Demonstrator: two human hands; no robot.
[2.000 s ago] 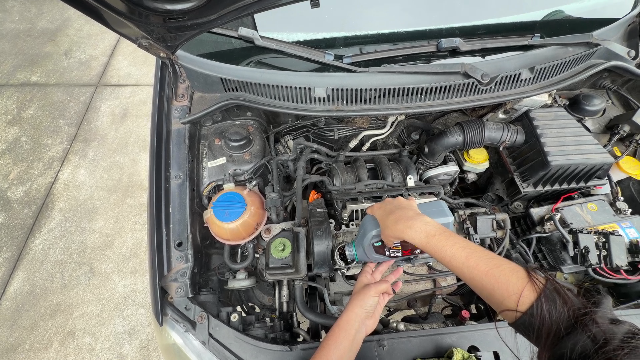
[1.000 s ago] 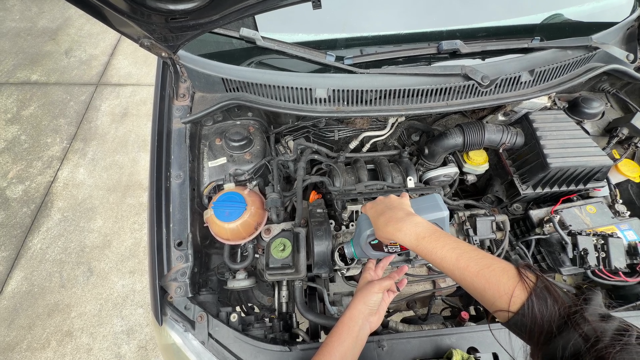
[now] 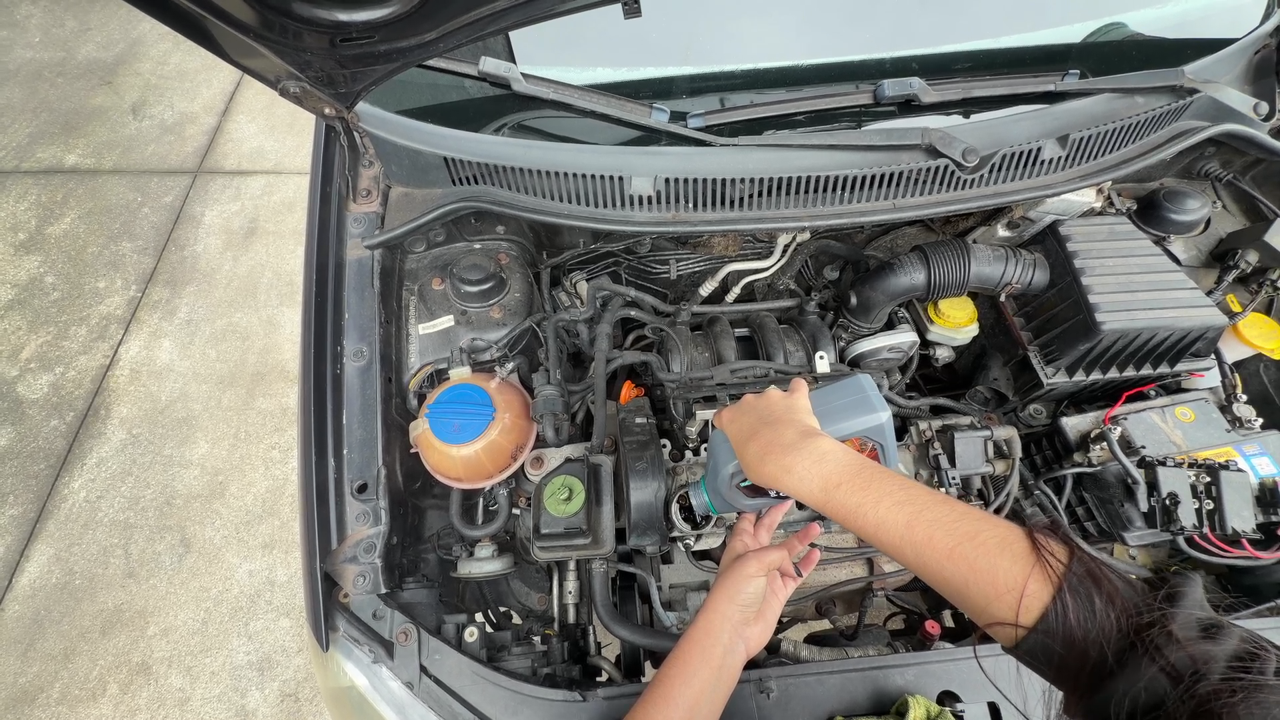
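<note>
My right hand [image 3: 775,430] grips a grey plastic motor oil bottle [image 3: 850,410] by its upper side. The bottle is tipped to the left, its neck at the open oil filler hole [image 3: 692,512] on the engine. Dark, wet-looking metal shows inside the hole. My left hand [image 3: 762,572], palm up with fingers spread, is just below the bottle's neck end, its fingertips at or close to the underside; whether they touch is unclear. Left of the hole are a black timing belt cover [image 3: 640,480] and a reservoir with a green cap [image 3: 564,495].
Further left stands the coolant expansion tank [image 3: 485,450] with its blue cap. To the right are the black air filter box [image 3: 1120,300], a yellow-capped brake fluid reservoir [image 3: 952,315] and the battery [image 3: 1150,420]. A greenish cloth [image 3: 915,709] lies at the front edge. The raised hood [image 3: 330,40] is at upper left.
The bottle has been tipped further over and its base has swung up and to the right, with my right hand still on it. My left hand remains beneath the neck end.
</note>
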